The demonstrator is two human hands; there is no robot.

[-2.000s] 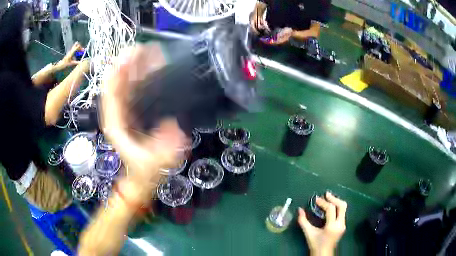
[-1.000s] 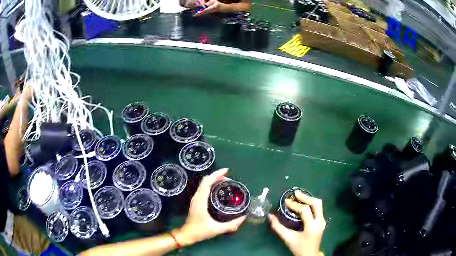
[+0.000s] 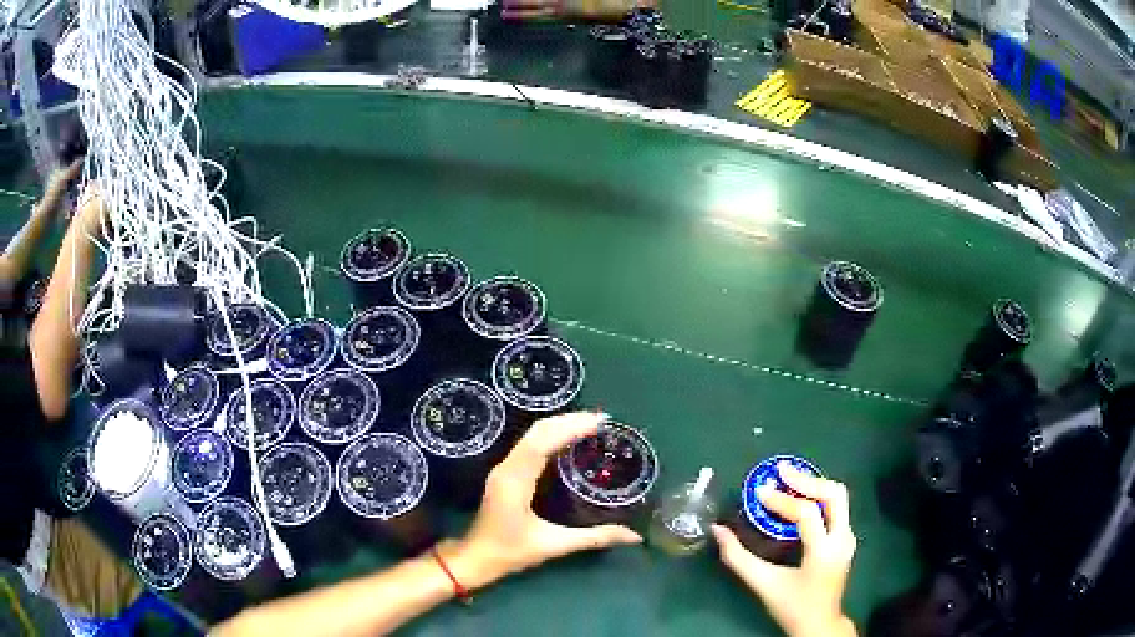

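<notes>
My left hand (image 3: pixel 529 498) is curled around a black cylindrical unit (image 3: pixel 606 467) that stands upright; its top panel shows a faint red glow. My right hand (image 3: pixel 803 548) is on another upright unit (image 3: pixel 774 497), fingertips on its top panel and thumb beside it; its ring is lit blue. A small clear container (image 3: pixel 685 516) with a pale upright stem stands between the two units. A cluster of upright black units (image 3: pixel 383 475) with unlit round tops stands to the left of my left hand.
White leads (image 3: pixel 137 162) hang at left, one lying across the cluster near a white-topped cylinder (image 3: pixel 127 451). Two units (image 3: pixel 851 286) (image 3: pixel 1011 321) stand farther right, beside a dark heap (image 3: pixel 1021 498). Cartons (image 3: pixel 921 106) and a yellow piece (image 3: pixel 774 98) lie beyond the pale edge. A person's arm (image 3: pixel 62 311) shows at left.
The right-hand unit's ring has turned from dark to blue. The left-hand unit's red glow is fainter. The two lone units have shifted right, and the view has shifted slightly.
</notes>
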